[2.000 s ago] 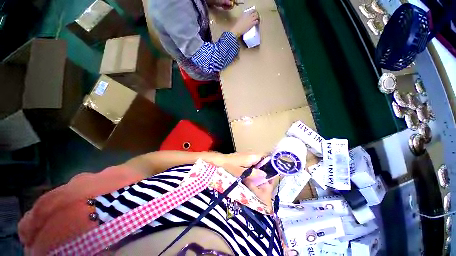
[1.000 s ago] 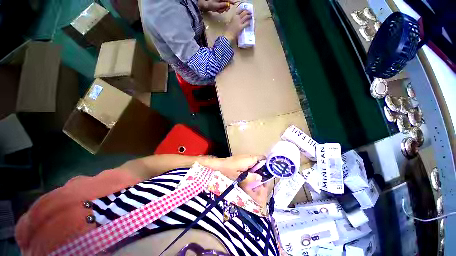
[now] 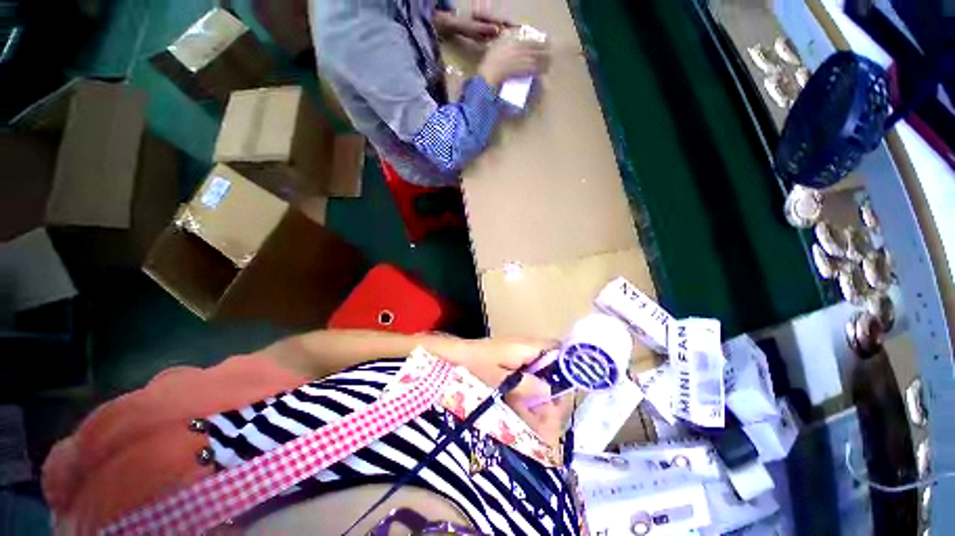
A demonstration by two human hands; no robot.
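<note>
A mini fan [image 3: 590, 366] with a white round head, dark grille and pinkish handle is close to my chest. My left hand [image 3: 520, 354] reaches in from the left and is closed at its handle. My right hand [image 3: 547, 417] shows just below, its fingers also around the handle; its wrist and arm are hidden. A thin black cord [image 3: 452, 426] runs down across my striped top. White MINI FAN retail boxes [image 3: 696, 372] lie in a loose pile right beside the fan, with more boxes [image 3: 651, 510] below.
Another worker [image 3: 382, 79] sits at the cardboard-covered bench [image 3: 560, 199], holding a white box. A dark green conveyor [image 3: 696, 188] runs alongside. A blue basket [image 3: 835, 120] and metallic round parts [image 3: 850, 262] are at the shelf. Open cartons [image 3: 225, 241] and a red stool [image 3: 387, 300] stand left.
The fan remains in my hands, its grille blurred less and its head slightly lower in the picture. The other worker's hands have shifted on the white box. The whole view has moved slightly.
</note>
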